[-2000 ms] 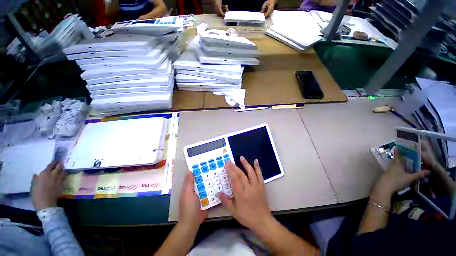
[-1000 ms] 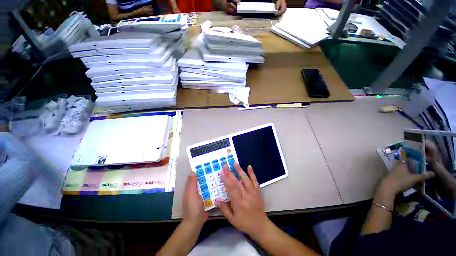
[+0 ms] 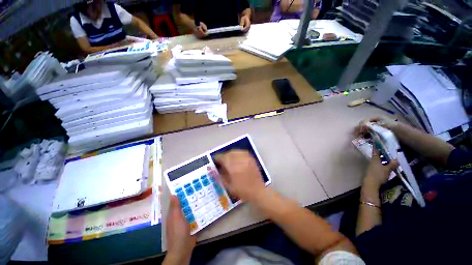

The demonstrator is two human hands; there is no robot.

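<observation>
The white calculator with writing pad [image 3: 199,203] lies slightly turned on the bench in front of me. Its keys are on the left half, its grey display is above them, and its black panel [image 3: 253,153] is on the right. My left hand [image 3: 179,227] holds the calculator's lower left edge; its fingers are mostly hidden. My right hand [image 3: 240,173] is over the left part of the black panel, beside the keys. It is blurred, with fingers bent; whether it touches the panel or holds anything cannot be told.
A white unit [image 3: 103,178] lies on a printed sheet [image 3: 103,222] at left. Tall stacks of white cases [image 3: 103,103] stand behind on cardboard [image 3: 259,85], with a smartphone [image 3: 285,91]. A neighbour's hands [image 3: 380,165] hold a white unit at right. Other people sit across.
My right hand has lifted off the keys and moved right over the black panel, its fingers now bent. The display digits no longer show. The view has shifted; the neighbour's unit is tilted differently.
</observation>
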